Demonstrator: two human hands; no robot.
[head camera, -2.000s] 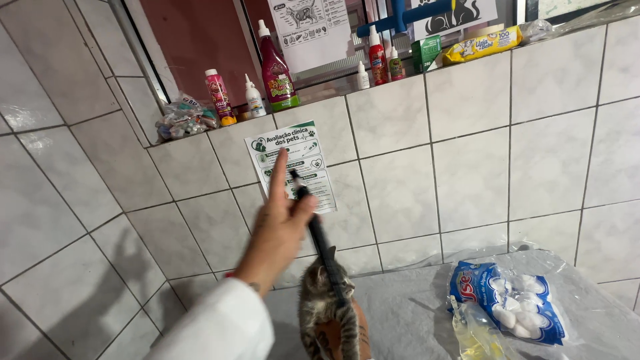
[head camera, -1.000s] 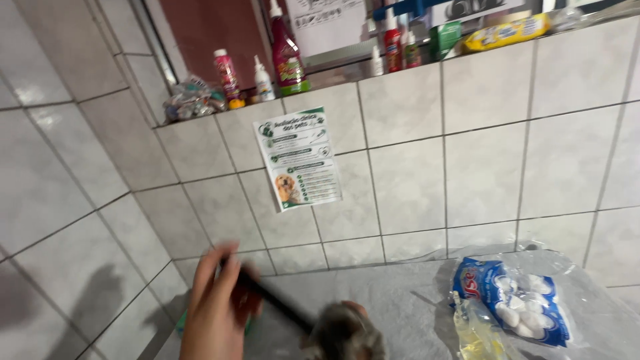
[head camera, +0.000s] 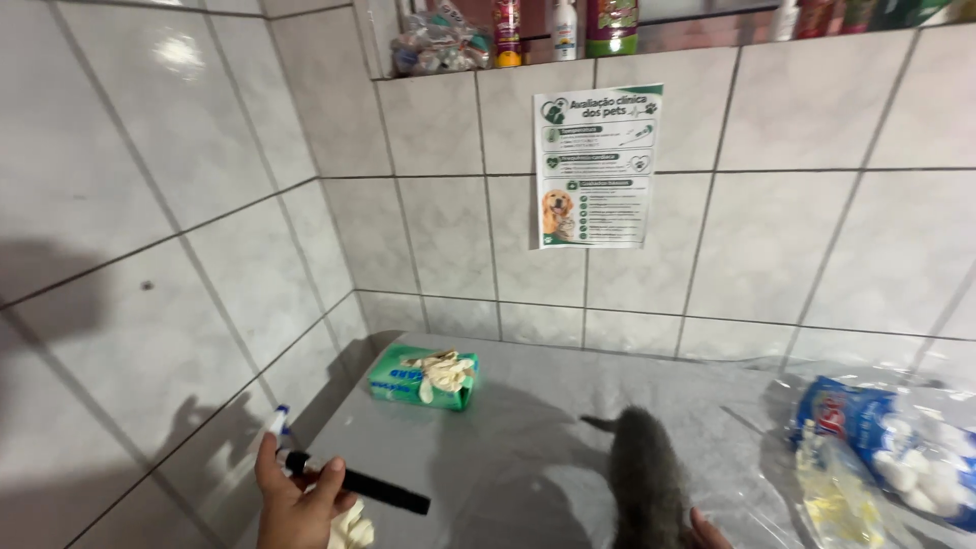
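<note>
At the lower left, my left hand (head camera: 301, 499) holds a slim black tool with a dark cylindrical handle (head camera: 385, 492), its kind unclear; a white and blue item (head camera: 280, 421) shows just beyond the fingers. A grey kitten (head camera: 648, 480) is on the grey-covered table (head camera: 526, 427), its tail toward the wall and its head out of view. Only fingers of my right hand (head camera: 707, 531) show at the bottom edge, against the kitten's right side. Whether they grip it is hidden.
A green glove box (head camera: 419, 377) with a pale glove on top stands near the corner. Crumpled pale gloves (head camera: 352, 528) lie by my left hand. A cotton ball bag (head camera: 854, 415) lies at right. A poster (head camera: 598, 168) hangs on the tiles; bottles (head camera: 564, 30) line the ledge above.
The view has tilted down and left, bringing the glove box into sight. My left hand, with the black tool, has moved away from the kitten. The kitten now shows its back and tail.
</note>
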